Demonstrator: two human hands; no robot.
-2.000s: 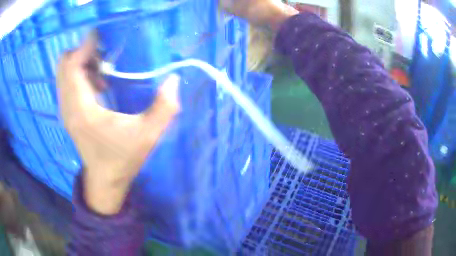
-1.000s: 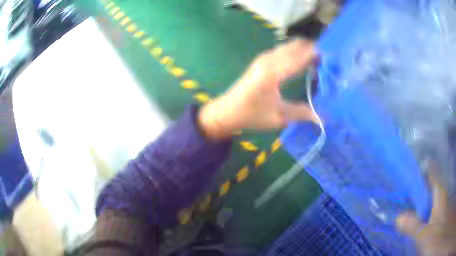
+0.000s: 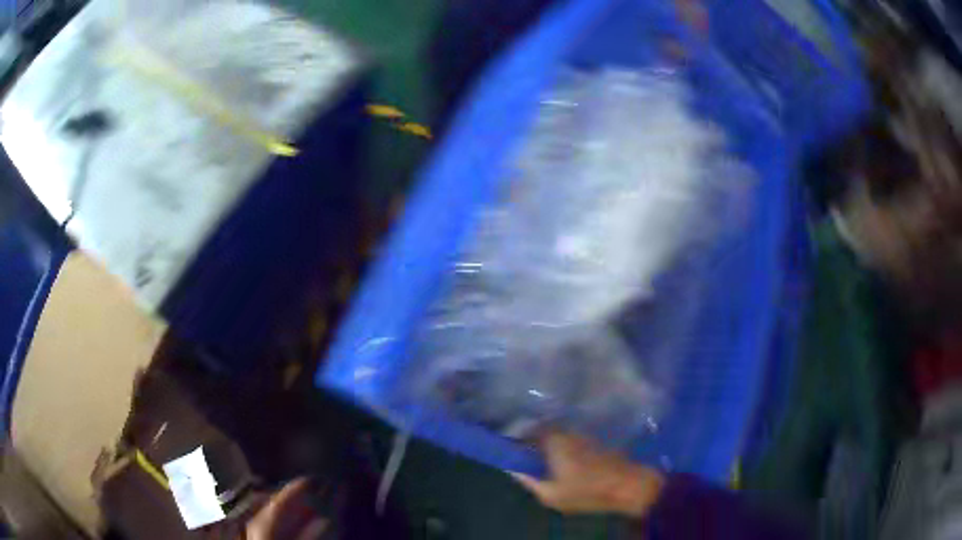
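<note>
A blue crate (image 3: 422,232) lies across the middle and right, tilted in view and blurred. Crumpled clear film (image 3: 622,211) covers its contents, with dim dark parts beneath. My right hand (image 3: 591,475) grips the near rim, fingers over the edge on the film side. A thin white strap (image 3: 393,469) hangs from the crate's near left corner. My left hand (image 3: 285,514) is at the bottom edge, blurred and cut off, apart from the crate; its grip cannot be told.
A large white-topped block (image 3: 179,137) with a yellow strip stands at the left. Brown cardboard (image 3: 79,369) and a white label (image 3: 194,488) are at lower left. Green floor (image 3: 443,501) shows below the crate. Blurred brown and grey things lie at the right. A skin-toned blur shows at the far rim.
The view has swung, bringing the crate from the right to the middle. My left hand has moved from beside the crate's corner down to the lower left. My right hand shows more clearly on the near rim.
</note>
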